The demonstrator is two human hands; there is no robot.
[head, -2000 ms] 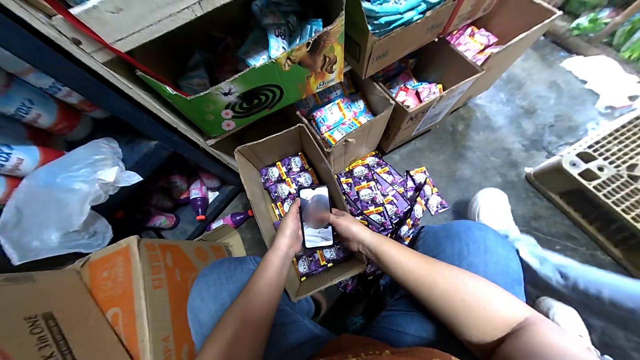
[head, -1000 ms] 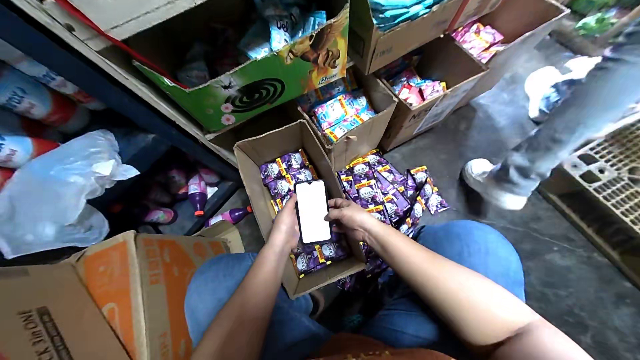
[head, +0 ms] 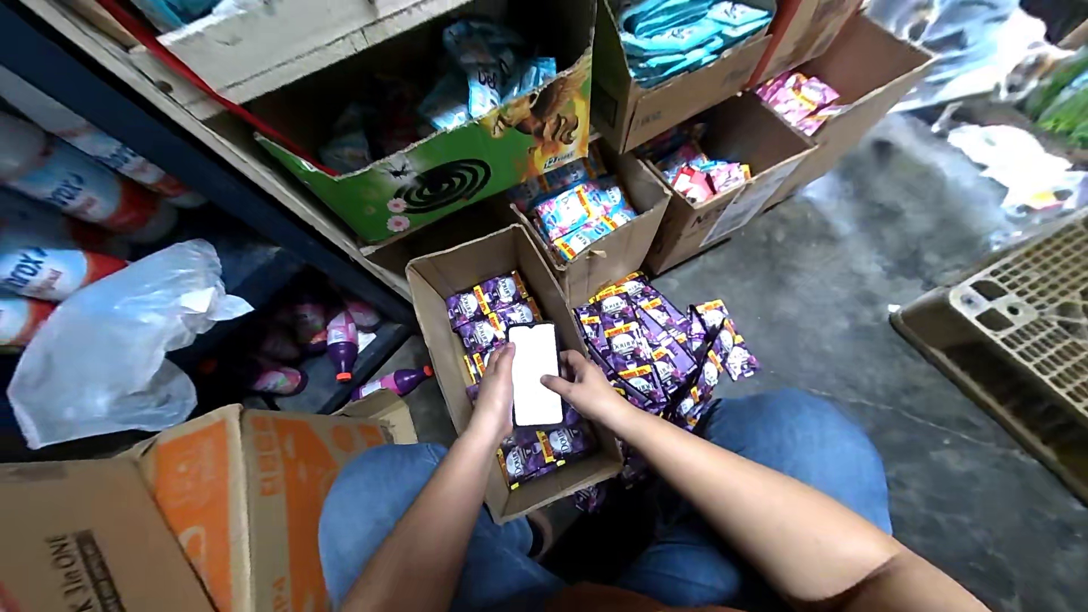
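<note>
My left hand (head: 495,393) holds a smartphone (head: 535,374) with a bright white screen, its fingers along the phone's left edge. My right hand (head: 586,389) is at the phone's right edge, with the thumb over the screen; whether it also grips the phone I cannot tell. Beneath the phone stands an open cardboard box (head: 433,293) between my knees, with rows of purple sachets (head: 527,459) in it. A loose heap of purple sachet strips (head: 633,336) lies on the floor against the box's right side.
Behind are cardboard boxes (head: 616,246) of sachets and a green box (head: 357,208). At left are a plastic bag (head: 110,340), bottles (head: 68,183) and an orange-printed carton (head: 204,501). A plastic crate (head: 943,319) stands at right, purple-capped bottles (head: 342,340) low at left.
The phone's screen has turned from a picture to plain white. Another person's leg and shoe, seen at the right in both earlier frames, have left the view. My hands have stayed at the phone.
</note>
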